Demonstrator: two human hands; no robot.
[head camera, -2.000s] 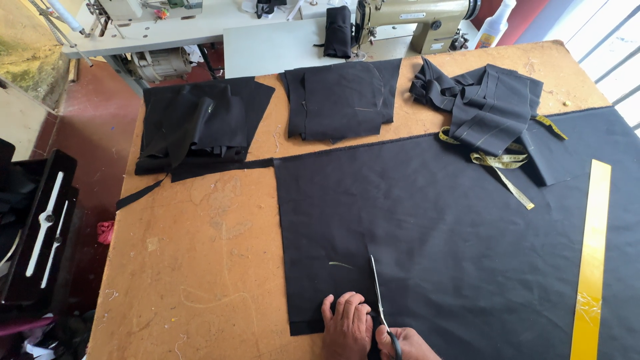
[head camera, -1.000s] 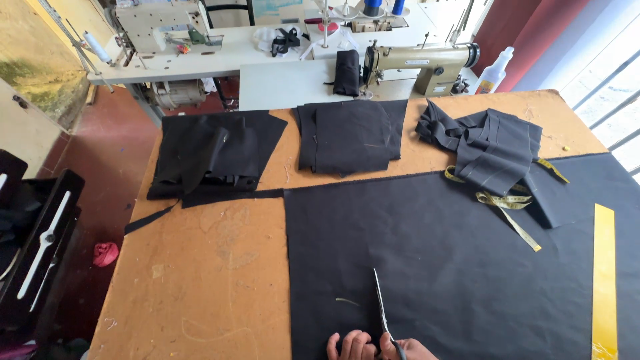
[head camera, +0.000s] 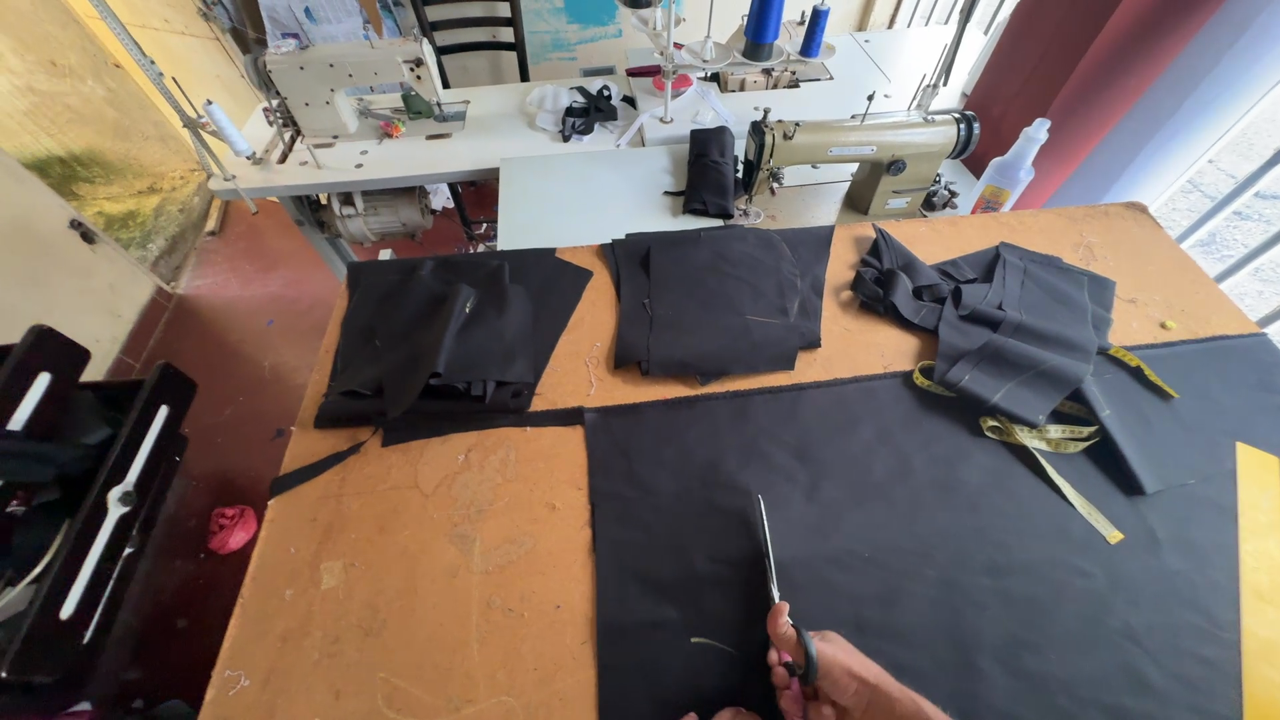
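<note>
My right hand (head camera: 835, 665) grips a pair of scissors (head camera: 767, 550) by the handles, with the blades pointing away over a large black cloth (head camera: 950, 560). Only a few fingertips of my left hand (head camera: 725, 714) show at the bottom edge; whether they hold anything is hidden. A short pale thread or chalk mark (head camera: 712, 642) is on the cloth left of the scissors. Folded black fabric pieces (head camera: 715, 300) lie beyond the cloth, another pile (head camera: 450, 330) to their left. A crumpled dark fabric piece (head camera: 1020, 320) rests at the right over a yellow tape measure (head camera: 1060, 485).
A yellow ruler or strip (head camera: 1258, 570) lies at the right edge of the brown work table (head camera: 450, 560). Beyond stand a beige sewing machine (head camera: 860, 150), a white sewing machine (head camera: 345, 85) and a plastic bottle (head camera: 1012, 165). A dark rack (head camera: 110, 510) is at the left.
The view has shifted markedly, showing more of the far side. My left hand, seen beside the scissors before, is now mostly out of frame. The scissors remain in my right hand.
</note>
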